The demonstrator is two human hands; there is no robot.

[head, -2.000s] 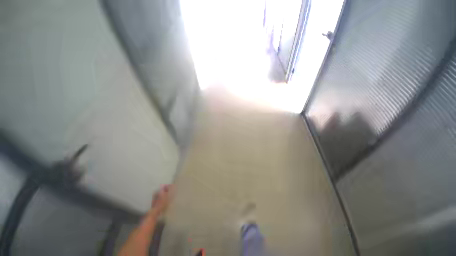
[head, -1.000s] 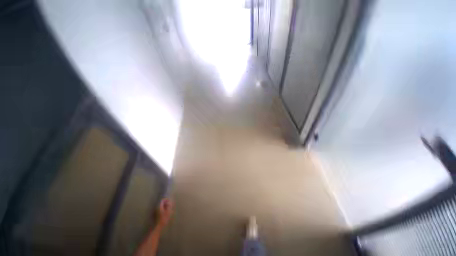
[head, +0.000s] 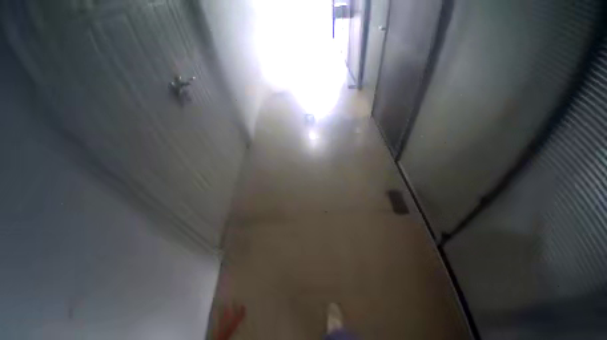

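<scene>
My left hand [head: 229, 320] shows blurred at the bottom edge, left of centre, low over the floor beside the left wall. Its fingers look apart and nothing shows in it. My right hand is out of the picture. A light-coloured shoe tip [head: 334, 313] and a bit of bluish trouser leg show at the bottom centre on the tan floor [head: 306, 252].
A pale panelled door [head: 133, 119] with a metal handle [head: 181, 85] stands on the left. A grey door [head: 407, 66] and ribbed panels [head: 579, 166] line the right. A dark rectangle [head: 398, 202] lies on the floor at right. Bright light fills the corridor's far end.
The view has moved forward along the corridor. The panelled door now shows at left, and the grey door on the right stands in a new position. My left hand is lower in the picture.
</scene>
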